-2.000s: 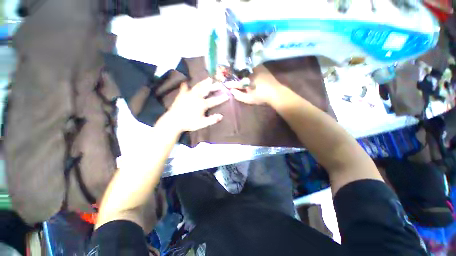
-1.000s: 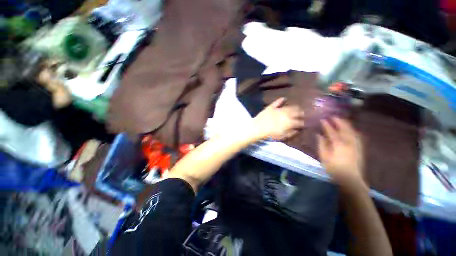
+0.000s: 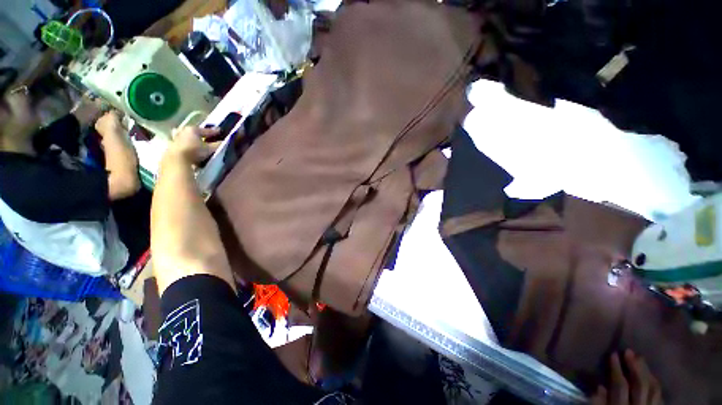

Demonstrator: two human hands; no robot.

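Note:
My left hand (image 3: 190,145) is stretched far left, beside a small dark flat object (image 3: 228,125), perhaps a phone; I cannot tell if the fingers hold it. My right hand (image 3: 629,384) is cut off by the bottom edge at the lower right, fingers spread on the brown garment panel (image 3: 546,316). The panel lies under the sewing machine's needle area (image 3: 621,275), with black cloth (image 3: 477,178) at its left. The white and green-looking machine head (image 3: 685,237) is cut off at the right.
A heap of stacked brown panels (image 3: 340,134) lies between my left arm and the work. Another machine with a green wheel (image 3: 155,96) and a seated person (image 3: 59,178) are at the left. A ruler-marked table edge (image 3: 467,348) runs in front. An orange-red bag (image 3: 271,300) lies below.
My left hand has left the brown panel and reached far left over the heap. My right hand stays on the panel. The view has swung left, so the machine now sits at the right edge.

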